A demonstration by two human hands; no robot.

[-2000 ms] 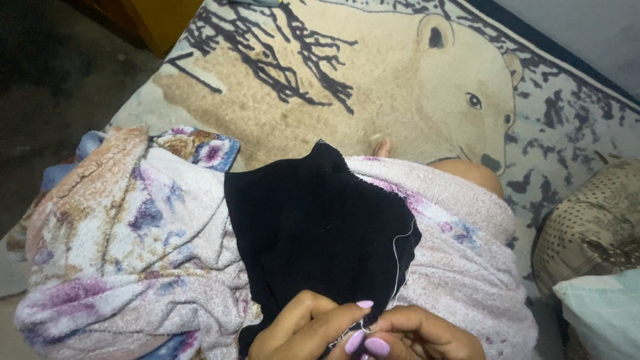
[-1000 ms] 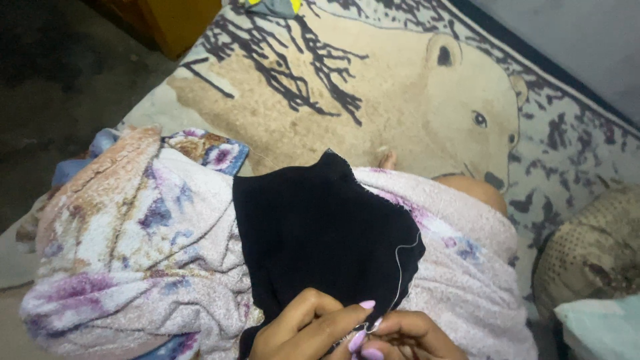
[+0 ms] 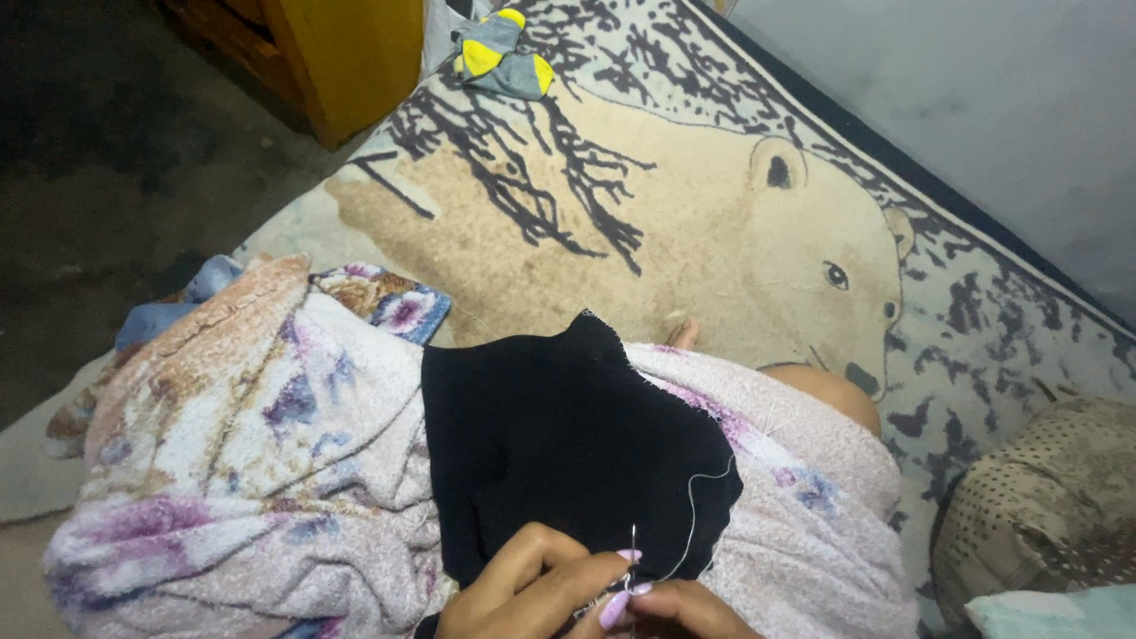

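Note:
Black fabric (image 3: 568,426) lies over my lap on top of a floral fleece blanket (image 3: 337,426). At the bottom of the view, my left hand (image 3: 541,586) pinches the black fabric's gathered edge between thumb and forefinger. A thin sewing needle (image 3: 634,537) stands upright at those fingertips. My right hand (image 3: 688,608) meets the left at the needle, its fingertips pinched by the thread; whether they grip the needle itself is hard to tell. Pale thread (image 3: 692,515) curves from the fingertips up across the fabric to its right edge. The lower parts of both hands are cut off.
A bear-patterned blanket (image 3: 710,231) spreads under and beyond my legs. Gray and yellow socks (image 3: 506,58) lie at its far end, beside wooden furniture (image 3: 355,62). A dotted fabric bundle (image 3: 1029,497) and a light blue cloth (image 3: 1056,612) are at the right. A wall (image 3: 958,106) borders the bed-like surface.
The needle now shows upright above my fingertips, where it was not distinct before. Both hands stay close together at the fabric edge. The view has shifted, bringing the socks fully into sight.

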